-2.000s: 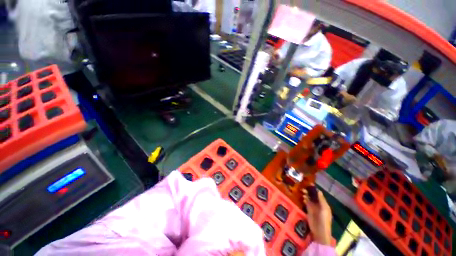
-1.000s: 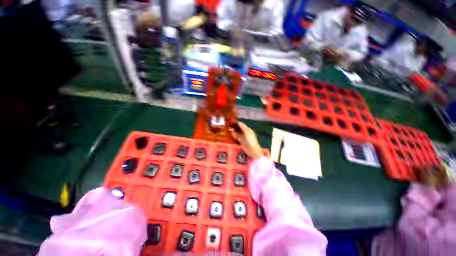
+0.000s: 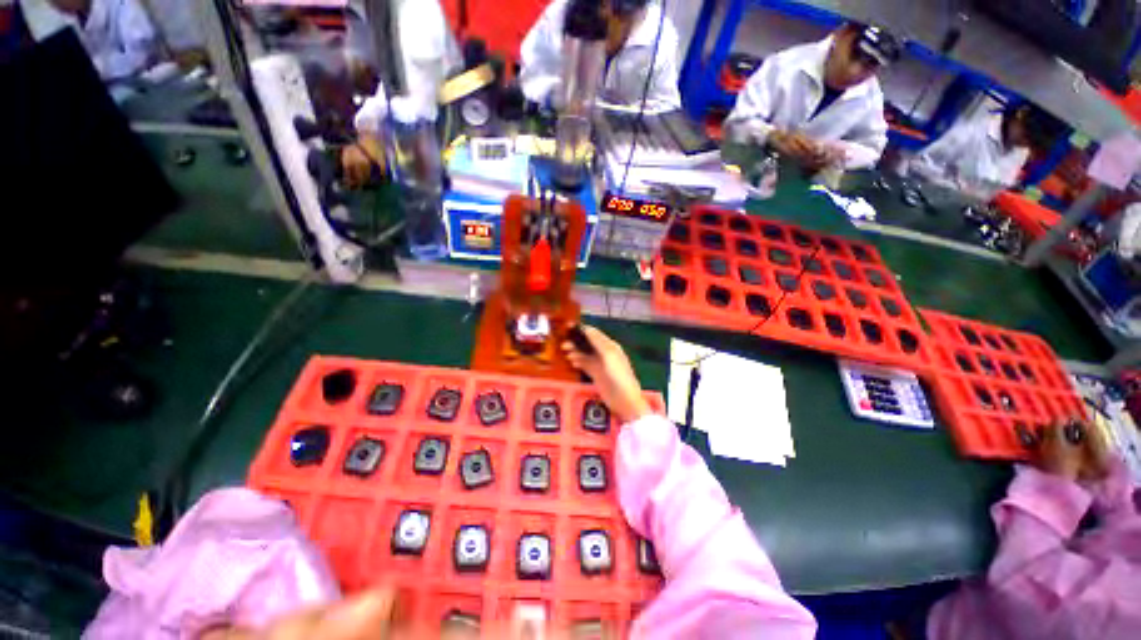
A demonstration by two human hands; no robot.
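Note:
My right hand (image 3: pixel 606 366), in a pink sleeve, holds a small dark device unit (image 3: pixel 579 339) in its fingertips beside the orange-brown test fixture (image 3: pixel 501 340). The fixture has a red clamp handle (image 3: pixel 539 266) and a silvery nest (image 3: pixel 532 328). My left hand (image 3: pixel 338 618) is blurred and cut off by the bottom edge, over the near part of the red-orange tray (image 3: pixel 343 525); its fingers' hold cannot be told. The tray holds square black units with pale centres and, at its left, two plain glossy black ones (image 3: pixel 309 445).
A power supply (image 3: pixel 638 210) with red digits and a blue-framed meter (image 3: pixel 478 234) stand behind the fixture. Paper sheets (image 3: pixel 747 403), a calculator (image 3: pixel 886 393) and further trays (image 3: pixel 776 281) lie right. A pink-sleeved person's hands (image 3: pixel 1067 453) are at the far right tray.
The view has swung right and the tray shows more squarely. My right hand stays beside the fixture with the dark unit. My left hand has come into view at the bottom edge.

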